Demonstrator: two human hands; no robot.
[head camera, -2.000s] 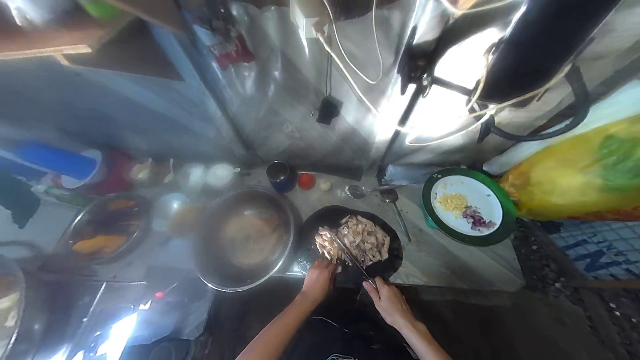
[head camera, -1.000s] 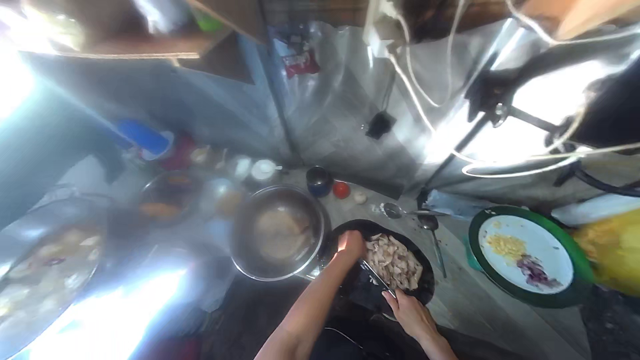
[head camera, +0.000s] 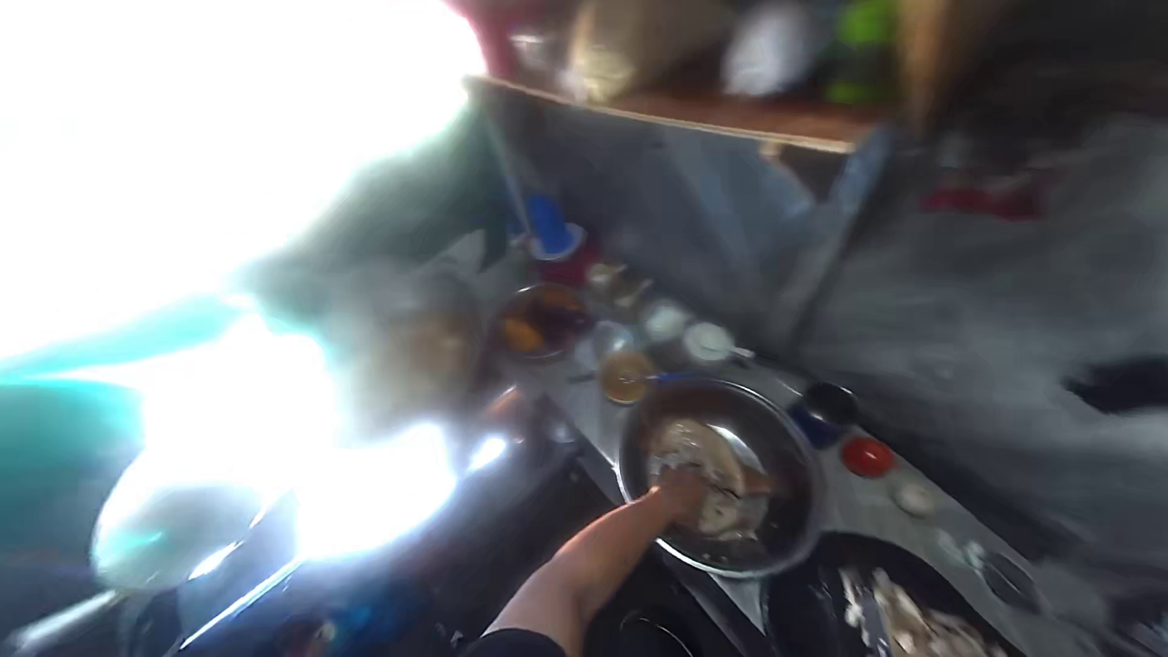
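My left hand (head camera: 684, 494) reaches down into a large stainless steel bowl (head camera: 807, 538), its fingers at pale pieces of what looks like raw meat (head camera: 698, 444). Blur hides whether the fingers are closed on a piece. At the lower right, a round black board or tray (head camera: 792, 593) carries sliced pale meat (head camera: 912, 620). A blade-like grey shape lies by the slices, though its outline is unclear. My right hand is outside the view.
Behind the bowl stand a small cup of brown liquid (head camera: 626, 377), white-topped containers (head camera: 708, 343), a dark blue mug (head camera: 824, 413) and a red tomato-like item (head camera: 867, 456). A bowl with orange food (head camera: 542, 321) is farther back. A wooden shelf (head camera: 693, 114) hangs above; glare covers the left.
My left hand has moved from the sliced meat on the black board into the steel bowl. My right hand, earlier holding a knife at the board, has left the view. The view has swung left.
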